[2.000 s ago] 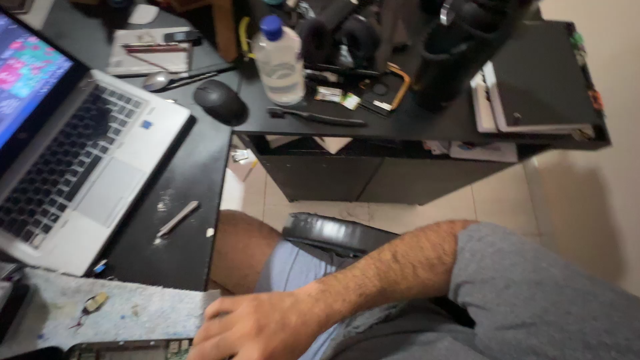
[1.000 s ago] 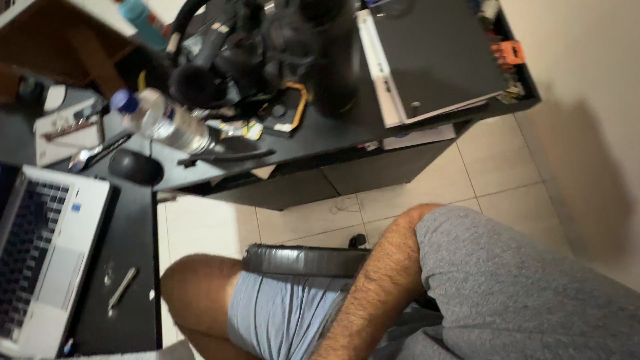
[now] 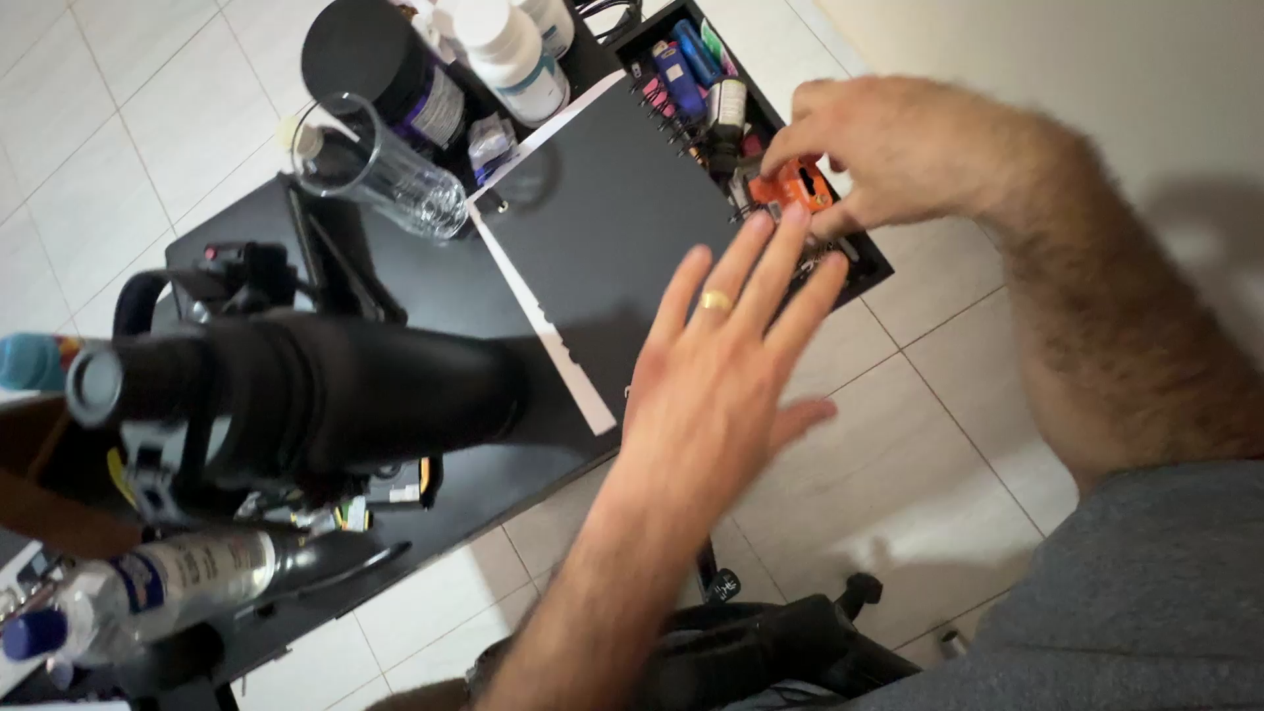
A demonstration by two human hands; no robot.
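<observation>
My right hand (image 3: pixel 879 148) reaches into a black tray (image 3: pixel 874 262) at the desk's far edge, its fingers around an orange plastic item (image 3: pixel 798 186); whether they grip it firmly is unclear. Fingers spread and holding nothing, my left hand (image 3: pixel 716 365), with a gold-coloured ring, hovers over the edge of a black-covered spiral notebook (image 3: pixel 612 197). In the tray, beside the notebook's spiral binding, lie a blue lighter (image 3: pixel 679 79), a small dark bottle with a pale label (image 3: pixel 728 109) and other small items.
An empty drinking glass (image 3: pixel 395 178), a large black tub (image 3: pixel 370 64) and a white bottle (image 3: pixel 509 59) stand past the notebook. A big black flask (image 3: pixel 326 395) and a water bottle (image 3: pixel 168 588) are at left. A black chair part (image 3: pixel 770 652) is below, over tiled floor (image 3: pixel 948 395).
The view has swung far to the right, away from the laptop. Both hands are now in sight at the tray, the right one at the orange item, which lay untouched there one second ago.
</observation>
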